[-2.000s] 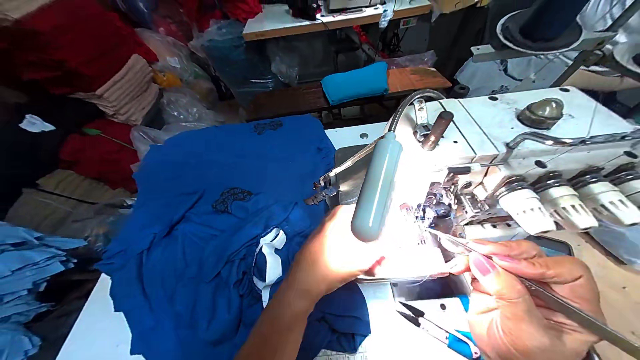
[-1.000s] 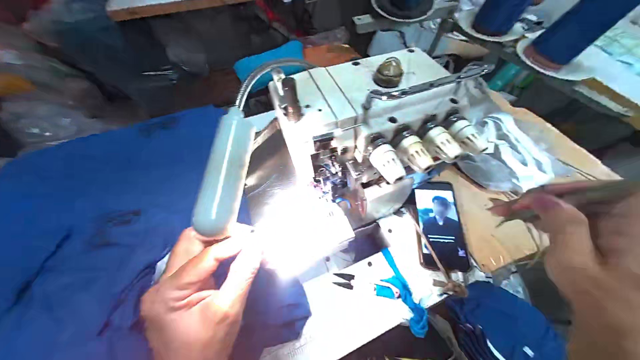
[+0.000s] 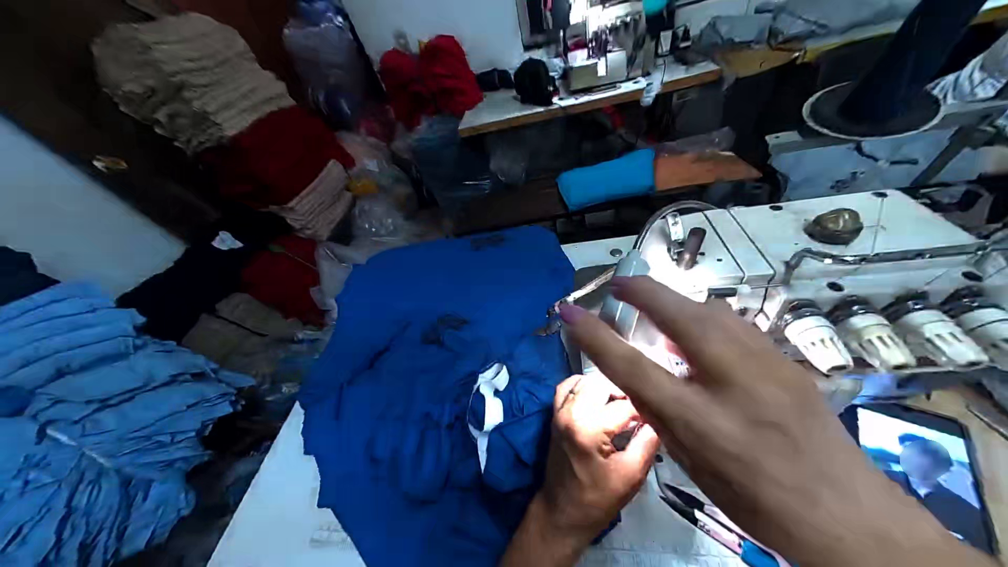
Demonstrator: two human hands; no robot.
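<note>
Under the bright lamp [image 3: 628, 295], my left hand [image 3: 594, 441] rests at the front of the overlock sewing machine [image 3: 866, 276], its fingers curled; whether they grip anything cannot be made out. My right hand [image 3: 724, 402] is raised in front of the machine, fingers extended and apart near the lamp, with nothing visible in it. It hides the needle area. Blue fabric [image 3: 425, 370] with a white strip [image 3: 490, 405] lies spread on the table left of my left hand. Thread snips [image 3: 693, 504] lie on the table below my right hand.
A phone [image 3: 921, 465] with a lit screen lies at the right. Light blue garments [image 3: 87, 417] are piled at the left. Behind them are red and beige fabric stacks [image 3: 205, 87]. A bench holds a turquoise bundle [image 3: 606, 179], and a thread cone [image 3: 898, 79] stands at the back right.
My right hand, which held a long thin tool earlier, has moved to the lamp and shows no tool. The view has swung back left since one second ago.
</note>
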